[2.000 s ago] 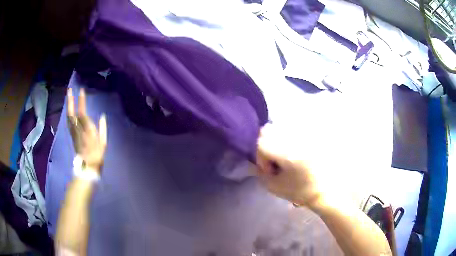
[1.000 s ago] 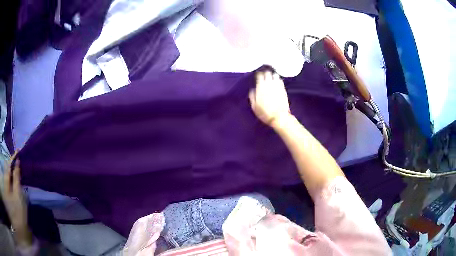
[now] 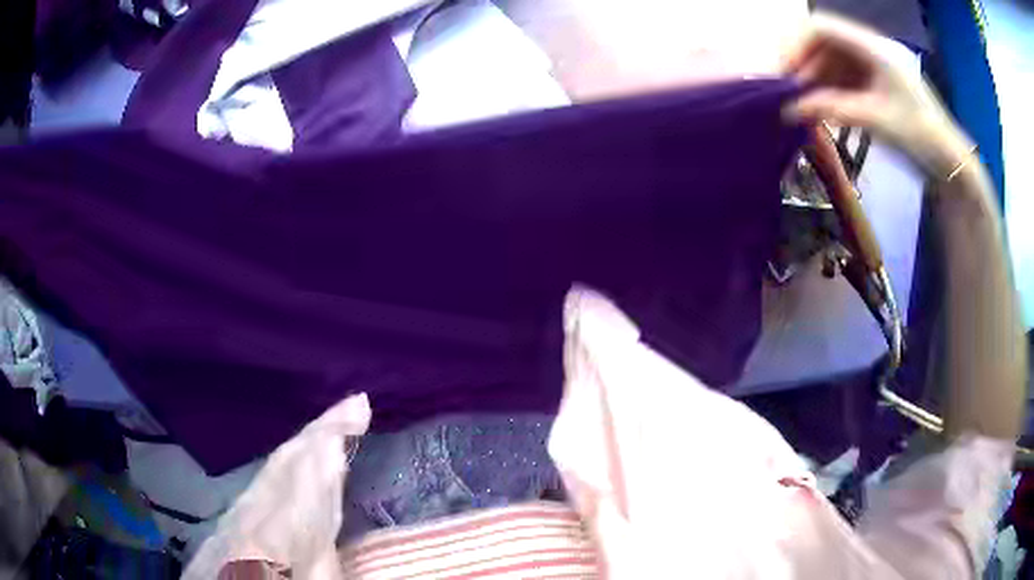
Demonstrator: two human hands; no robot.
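A large deep purple cloth (image 3: 488, 238) is stretched across the view, lifted at its upper right corner and running out past the left edge. My right hand (image 3: 845, 85) pinches that corner, raised and slightly blurred. My left hand is not in the picture; the cloth's left end is cut off by the frame edge. The iron's red-brown handle (image 3: 845, 204) shows just below my right hand, partly hidden behind the cloth.
Pale and purple garment pieces (image 3: 346, 85) lie behind the cloth at the upper left. A hose (image 3: 907, 408) runs from the iron to the lower right. Blue-edged material (image 3: 977, 79) stands at the far right. Fabric heaps lie at the lower left.
The cloth lay spread under my right hand; now its right corner is lifted up and to the right in that hand. My left hand has gone out of view at the left.
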